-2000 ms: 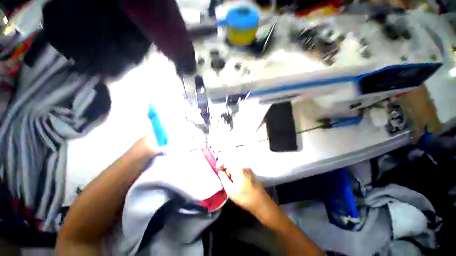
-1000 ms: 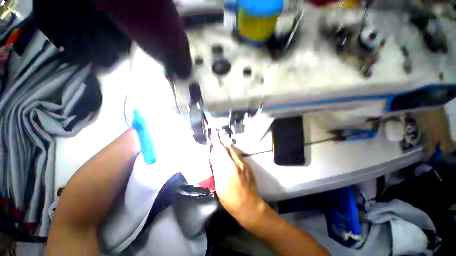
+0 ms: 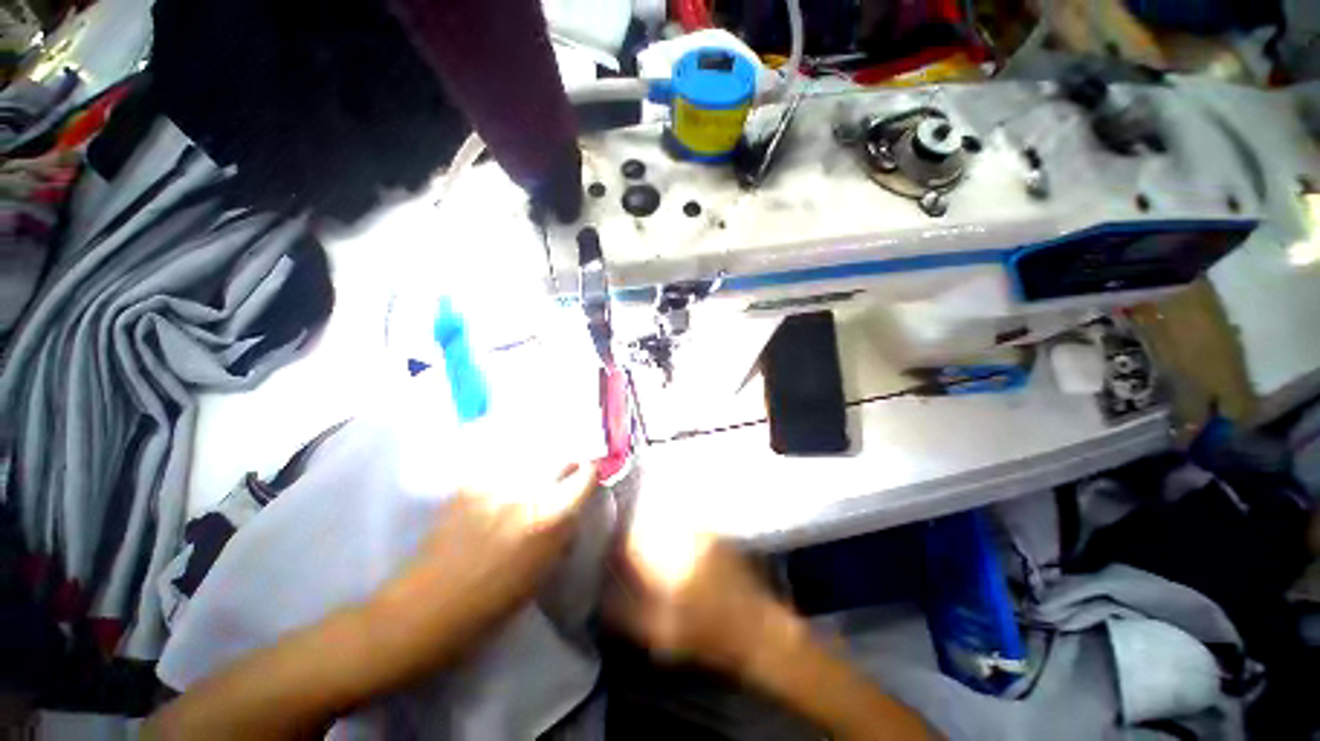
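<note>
A pale grey garment panel (image 3: 311, 557) hangs over the table's front edge left of the needle. A red or pink strip (image 3: 615, 420) runs from the presser foot (image 3: 601, 326) towards me. My left hand (image 3: 521, 514) lies on the panel, its fingertips pressed at the lower end of the red strip. My right hand (image 3: 702, 586) is blurred and overexposed, just right of the cloth below the needle; whether it holds anything cannot be told. The sewing machine head (image 3: 869, 217) stands behind. Glare hides detail around the needle.
A blue tool (image 3: 460, 362) lies left of the needle. A smartphone (image 3: 808, 384) and a blue-handled tool (image 3: 984, 379) lie to the right. Folded grey panels (image 3: 130, 333) are piled left. A blue crate (image 3: 973, 608) holds cloth below right. A maroon covered object (image 3: 500, 94) hangs above.
My left hand has moved right and towards me to the strip's lower end. My right hand has drawn back from the needle. The red strip now shows at the presser foot.
</note>
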